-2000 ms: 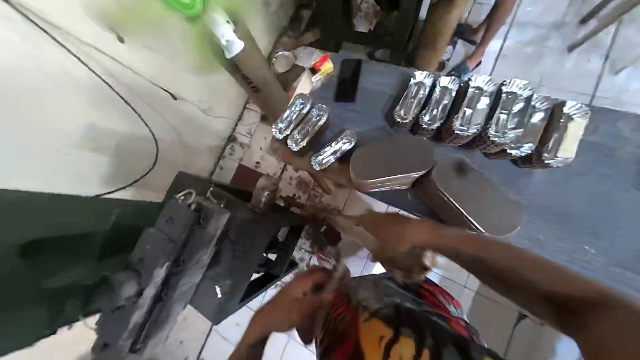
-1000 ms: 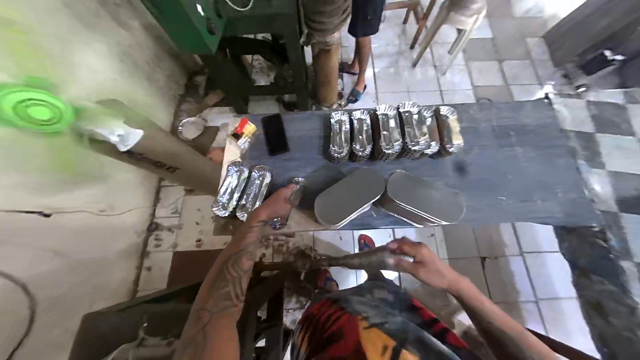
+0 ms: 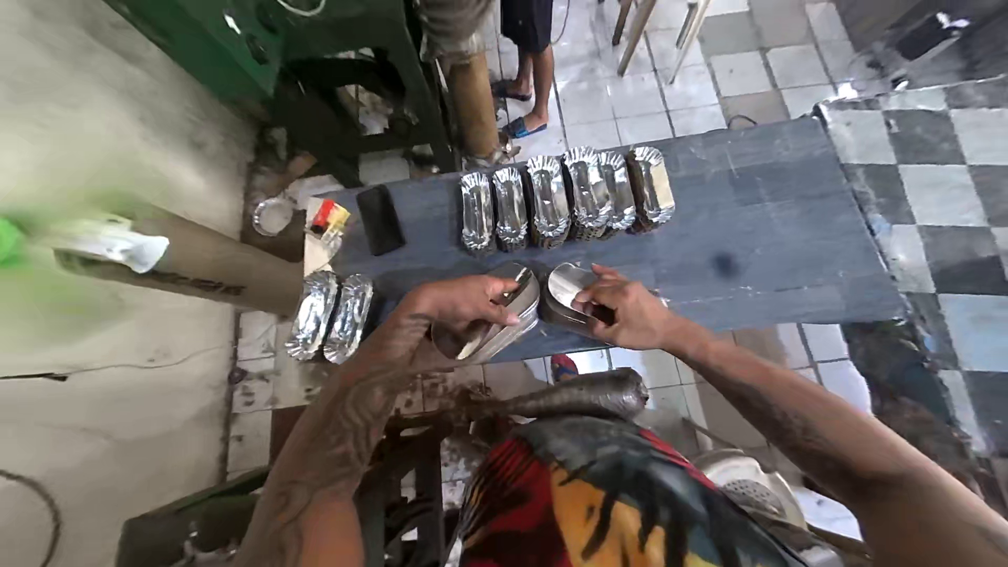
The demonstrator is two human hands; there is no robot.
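My left hand (image 3: 466, 303) rests over a stack of flat oval sheets (image 3: 504, 335), its thumb and fingers at the top sheet. My right hand (image 3: 626, 309) touches a second stack of oval sheets (image 3: 563, 287), fingers curled at its top. Whether either hand grips a sheet cannot be told. Behind them stand several stacks of fluted foil trays (image 3: 549, 201) in a row. Two more foil tray stacks (image 3: 349, 319) are at the table's left end. A wrapped lever handle (image 3: 583, 394) lies between my body and the table.
The grey table (image 3: 756, 213) holds a dark phone (image 3: 379, 220) and a red and yellow packet (image 3: 329, 216). A cardboard tube (image 3: 213, 264) leans at the left. Green machinery (image 3: 346, 39) and a person's legs (image 3: 542, 79) are beyond the table. A white stool (image 3: 744, 480) is at lower right.
My left hand has moved from the foil trays at the left to the left oval stack. My right hand has left the wrapped handle and come to the right oval stack. The view has shifted.
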